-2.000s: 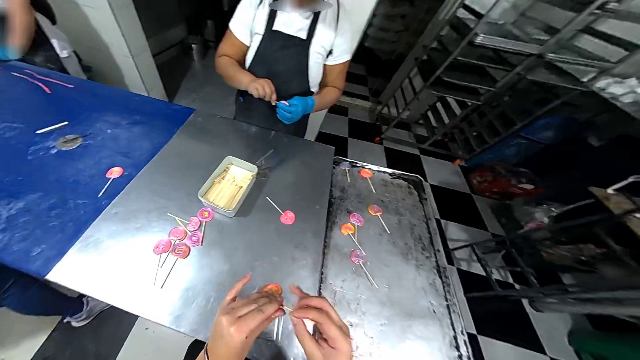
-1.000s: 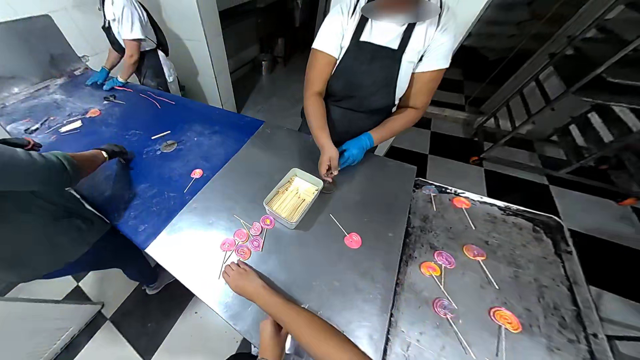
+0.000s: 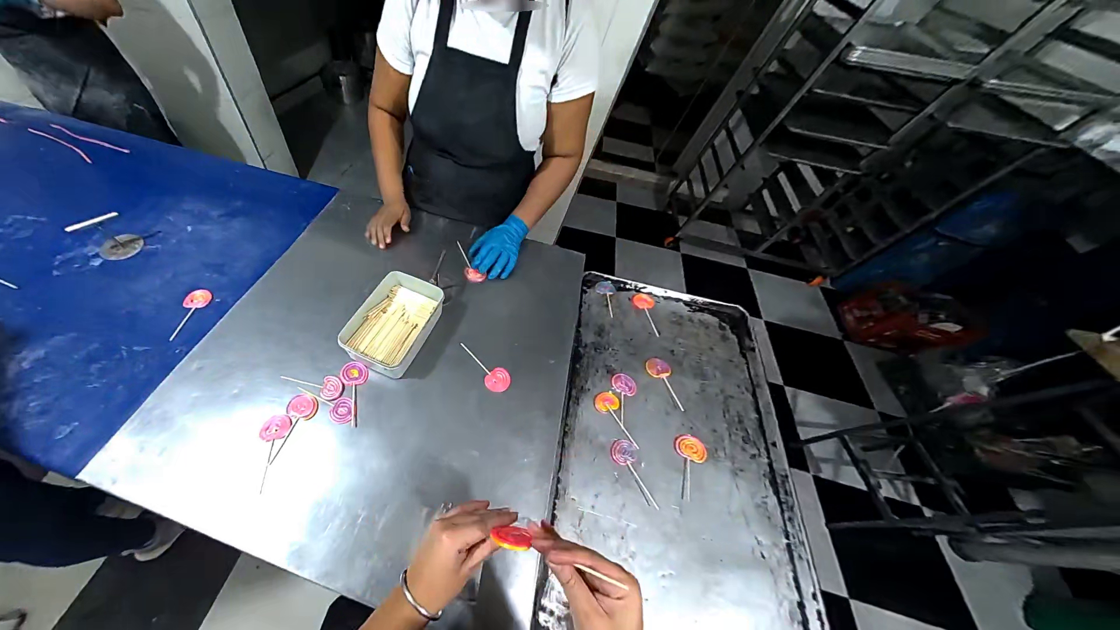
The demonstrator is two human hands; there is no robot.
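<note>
Between my two hands, low in the view, is a red and yellow swirled lollipop [image 3: 511, 537]. My left hand [image 3: 455, 553] pinches the candy disc from the left, and a metal bangle circles that wrist. My right hand [image 3: 588, 577] touches the disc's right side with its fingertips and has a thin stick [image 3: 600, 576] across its fingers. Several pink lollipops [image 3: 302, 406] lie grouped on the steel table [image 3: 420, 464]. One pink lollipop [image 3: 497, 379] lies alone. To the right, a dark-stained metal tray [image 3: 726, 525] bears several lollipops, among them an orange swirled one [image 3: 690, 448].
A plastic container [image 3: 428, 331] of wooden sticks stands on the table. Across it is a co-worker, whose blue-gloved hand [image 3: 499, 248] is by a lollipop. A blue work surface [image 3: 157, 289] adjoins at left, with a lollipop and candy strips. Metal racks [image 3: 875, 131] stand at right.
A second ago one of my hands was at the grouped pink lollipops; now both hands are together at a red one. The orange swirled lollipop on the tray was not there two seconds ago.
</note>
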